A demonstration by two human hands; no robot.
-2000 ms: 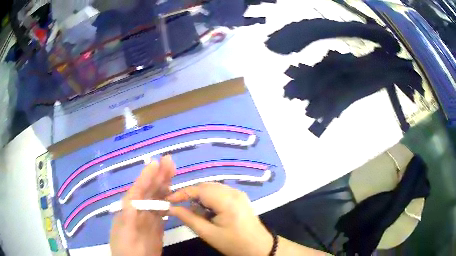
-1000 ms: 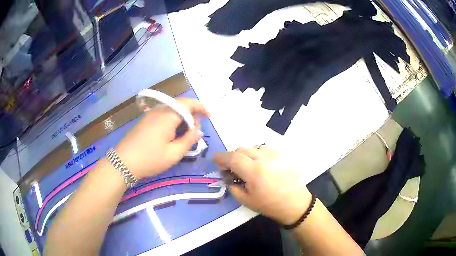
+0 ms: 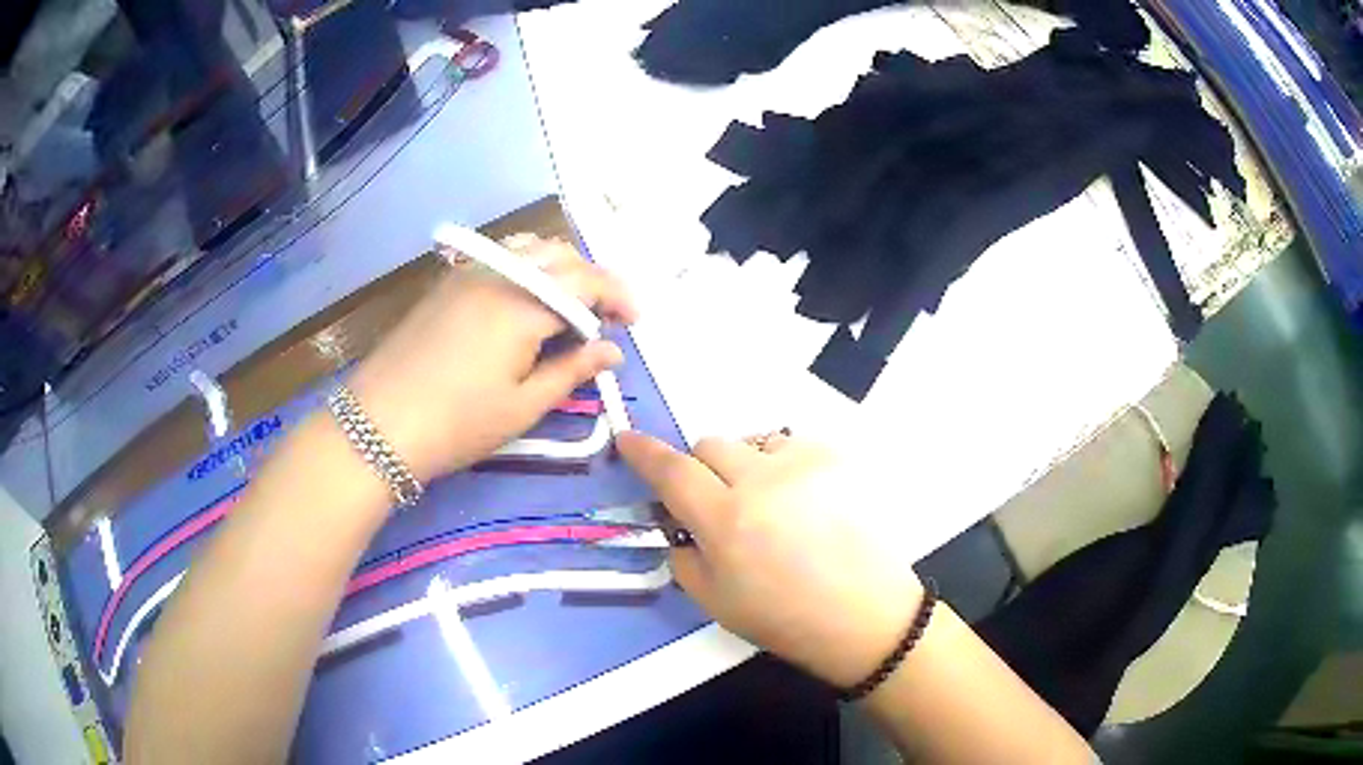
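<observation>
The bluish clear sewing template [image 3: 426,673] lies on the white table, with pink edging strips [image 3: 486,550] and white tape strips [image 3: 434,610] along its curves. My left hand [image 3: 501,351], with a metal bracelet, holds a white tape strip [image 3: 523,275] whose lower end reaches the right end of the upper curve. My right hand [image 3: 770,546], with a dark bead bracelet, has a fingertip at that lower end. Small pointed thread snips [image 3: 646,534] sit in its curled fingers, blades pointing left over the lower curve.
A heap of black fabric pieces [image 3: 957,180] lies right of the template. More black fabric [image 3: 1121,583] drapes over a round beige stool [image 3: 1196,658]. A brown hinge tape [image 3: 314,336] crosses the template. A control panel [image 3: 68,658] is at far left.
The view has swung right since the first frame. Both hands have moved to the upper curve's right end. The tape strip's lower end now runs down to my right fingertip.
</observation>
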